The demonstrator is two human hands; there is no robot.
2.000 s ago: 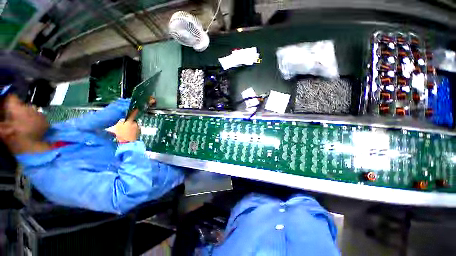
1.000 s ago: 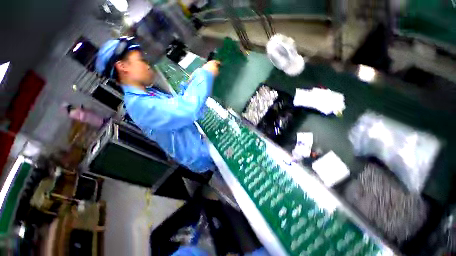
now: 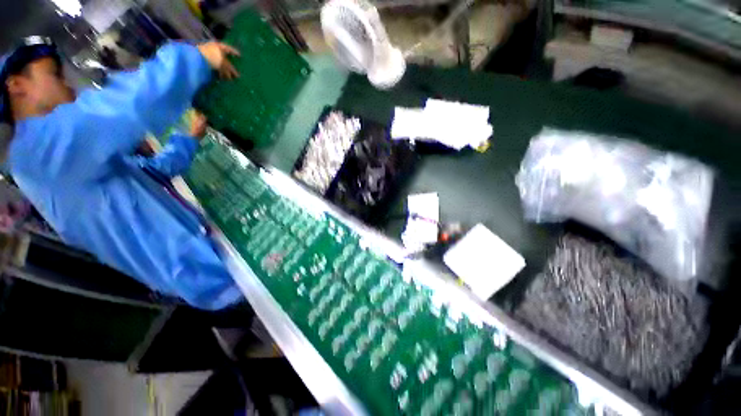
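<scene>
Neither of my hands shows in the head view. Long green circuit boards (image 3: 357, 309) with rows of white half-filled circles lie on the pale-edged conveyor line, running from upper left to lower right. A small reddish-silvery pile of loose parts (image 3: 275, 262) lies on the board. A bin of silvery leaded components (image 3: 617, 313) is at the right beside the line. White parts (image 3: 329, 150) and dark glossy parts or a black bag (image 3: 371, 172) sit side by side in trays beyond the line.
A person in blue (image 3: 122, 179) sits at the left, hands by a large green board (image 3: 256, 77) held tilted up. A white fan (image 3: 357, 41), papers (image 3: 443, 123), a white square (image 3: 485, 262) and a clear bag (image 3: 617, 191) are on the green bench.
The view has turned left and tilted, then moved closer to the bench. The other person's arm is now raised, one hand at the top of the green board. My blue-clothed lap has left the view.
</scene>
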